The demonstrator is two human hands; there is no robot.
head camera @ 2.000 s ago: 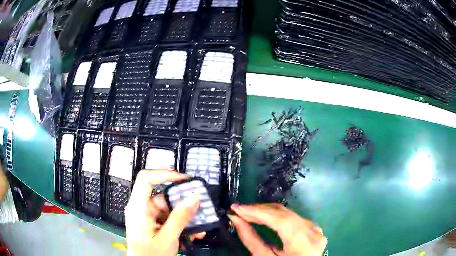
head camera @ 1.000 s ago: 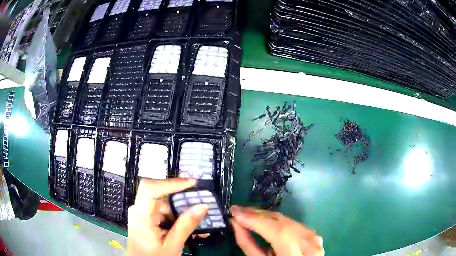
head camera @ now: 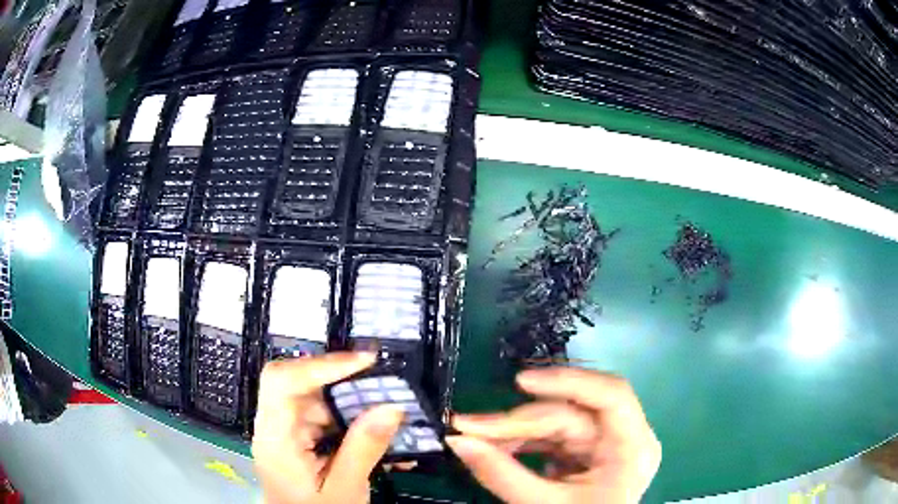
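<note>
My left hand point(head camera: 330, 428) holds a black housing point(head camera: 382, 402) with a pale gridded face up, thumb on the face, above the front edge of the tray. My right hand point(head camera: 566, 433) has thumb and forefinger pinched at the housing's right edge; a tiny dark bit shows at the fingertips, too small to make out. The black blister tray point(head camera: 345, 239) holds rows of housings, white above and dark dotted below. One pocket in the middle row is empty. A loose heap of small black fittings point(head camera: 561, 271) lies right of the tray.
A smaller heap of tiny black pieces point(head camera: 697, 251) lies farther right. A tray stack point(head camera: 709, 79) stands at the back right, behind a white strip point(head camera: 630, 162). A clear plastic bag point(head camera: 74, 128) is left of the tray. The green bench point(head camera: 630, 345) has a curved front edge.
The housing has tilted and lies lower than two seconds ago. My right hand's fingers have spread and lifted, with its pinch still at the housing's edge. The view has shifted slightly.
</note>
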